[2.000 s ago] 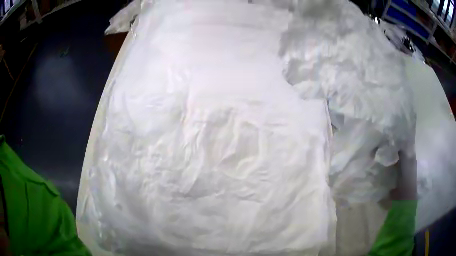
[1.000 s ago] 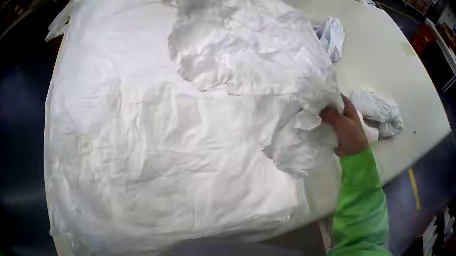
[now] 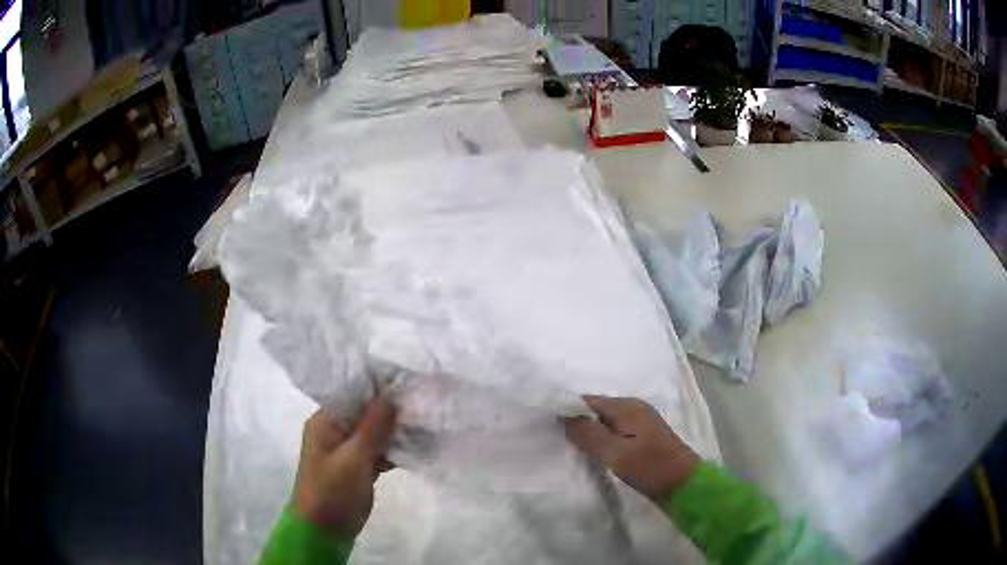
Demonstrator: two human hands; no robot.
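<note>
My left hand (image 3: 340,466) is shut on the near left part of a thin, wrinkled white cloth piece (image 3: 320,265). My right hand (image 3: 635,441) pinches the same cloth's right edge. The cloth hangs crumpled between my hands and spreads up to the left, a little blurred. It is over a large flat stack of white pieces (image 3: 497,232), whose layered edge shows at the right. The cloth hides part of the stack.
Pale blue cloth (image 3: 734,281) lies heaped right of the stack. A small white wad (image 3: 894,386) lies farther right on the cream table (image 3: 795,182). Beyond are a red-and-white box (image 3: 627,116), a metal blade-like tool (image 3: 687,148), potted plants (image 3: 718,110) and a far white stack (image 3: 442,66).
The view has lifted to show the table's far end. The white cloth has moved from the stack's right side to its left. My left hand has come into view, holding it too.
</note>
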